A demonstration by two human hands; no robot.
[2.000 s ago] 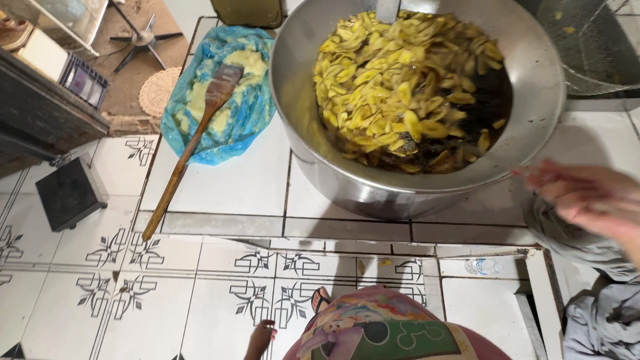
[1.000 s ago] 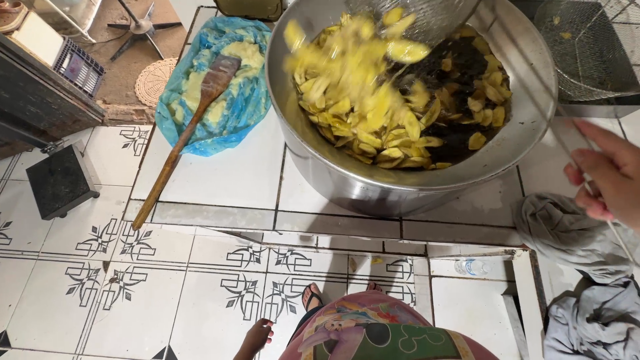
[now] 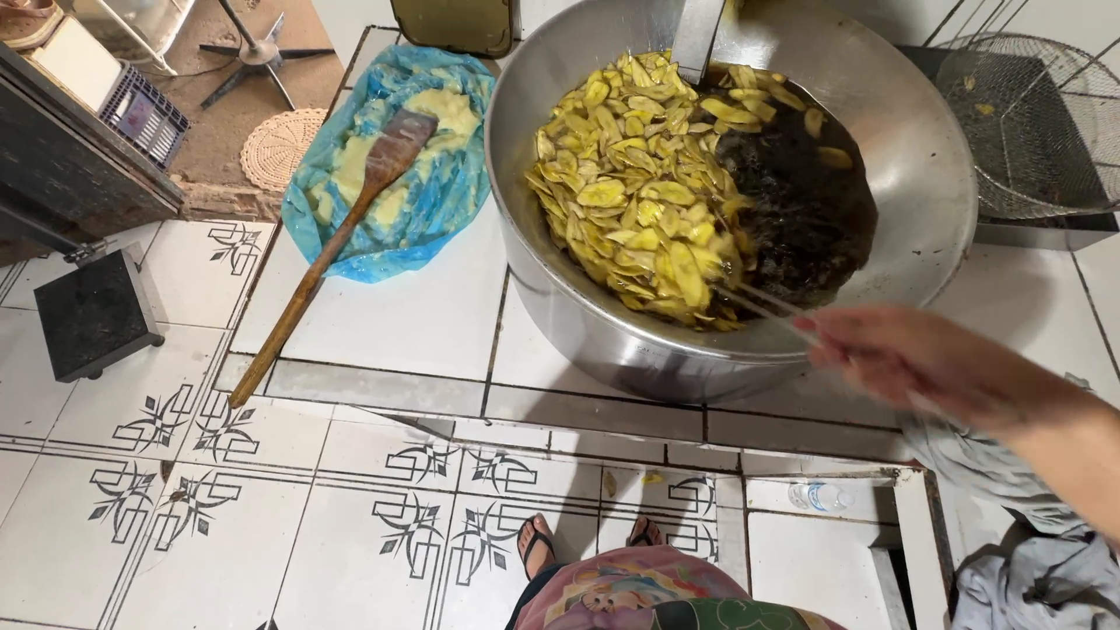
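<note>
My right hand [image 3: 910,354], blurred, is closed around the thin metal handle [image 3: 770,302] of a utensil at the near right rim of a large metal fryer pan [image 3: 910,175]. The utensil's far end is hidden among thin yellow slices [image 3: 639,184], which look like plantain or banana and crowd the left side of the dark oil [image 3: 796,192]. A flat metal bar [image 3: 697,39] reaches into the pan from the back. My left hand is out of frame.
Left of the pan, a wooden paddle [image 3: 324,254] lies across a blue plastic bag [image 3: 420,227] with pale yellow paste. A wire-mesh basket [image 3: 1015,131] rests over a metal tray [image 3: 1050,227] at right. Grey cloths [image 3: 1041,577] lie nearer. A black platform [image 3: 92,315] stands on the floor.
A second ago the mesh skimmer was raised at the back of the pan among moving slices; now its handle dips toward the near side. The left hand, seen low before, has left the view.
</note>
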